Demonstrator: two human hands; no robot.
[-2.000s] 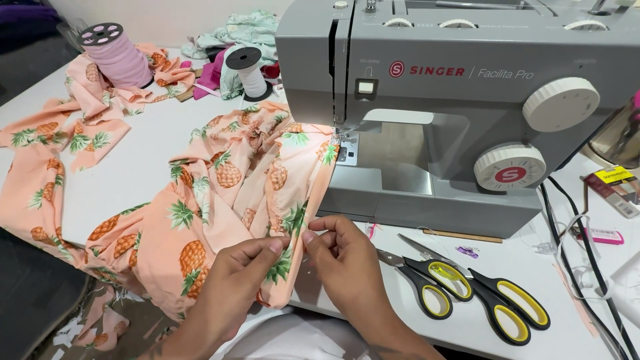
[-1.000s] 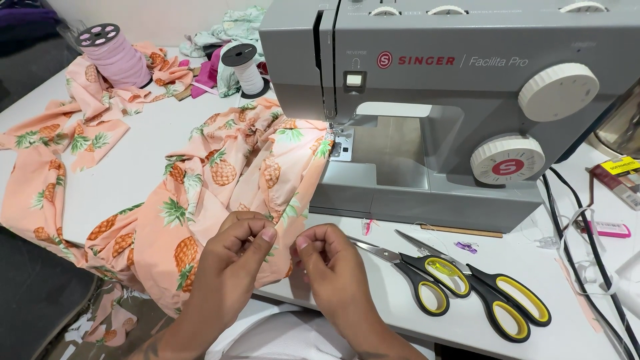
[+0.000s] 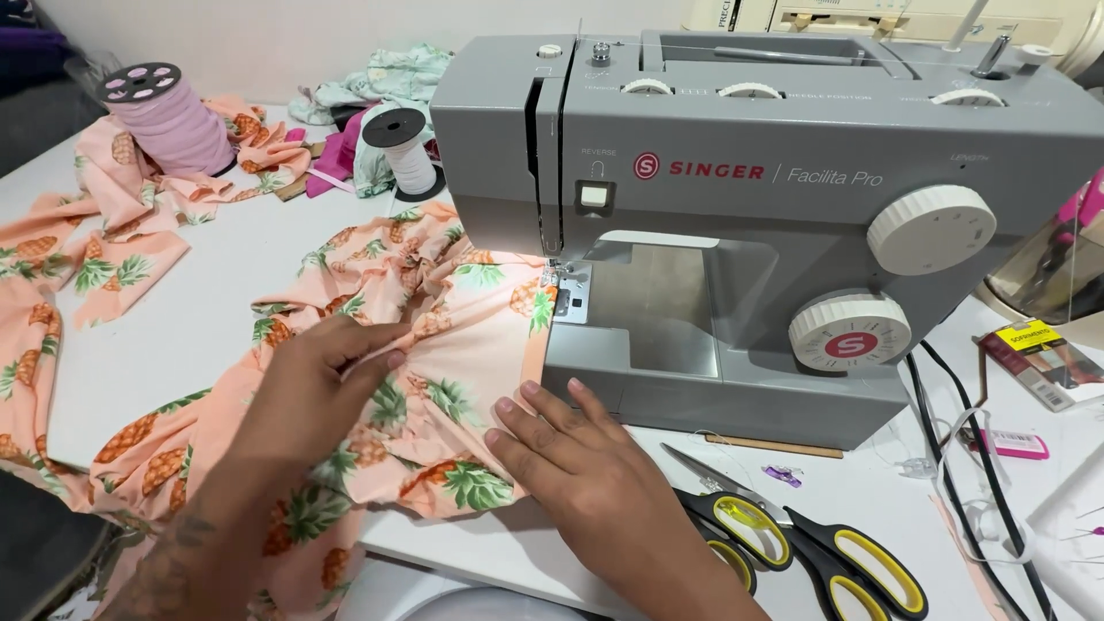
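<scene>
Peach fabric with a pineapple print (image 3: 466, 362) lies on the white table, its folded right edge running up to the presser foot (image 3: 552, 274) of a grey Singer sewing machine (image 3: 716, 207). My left hand (image 3: 319, 388) pinches a fold of this fabric between thumb and fingers, left of the foot. My right hand (image 3: 578, 466) lies on the folded edge, palm down with fingers spread, in front of the machine. Whether the foot is down on the cloth is too small to tell.
Two pairs of black and yellow scissors (image 3: 798, 526) lie right of my right hand. A pink spool (image 3: 168, 121) and a white spool (image 3: 405, 155) stand behind the fabric. Black cables (image 3: 975, 457) and a pink-edged item (image 3: 1013, 444) are at the right.
My left hand has moved up the fabric and taken hold of a fold. The right hand, pinched near the left one before, now lies with its fingers spread on the cloth's edge.
</scene>
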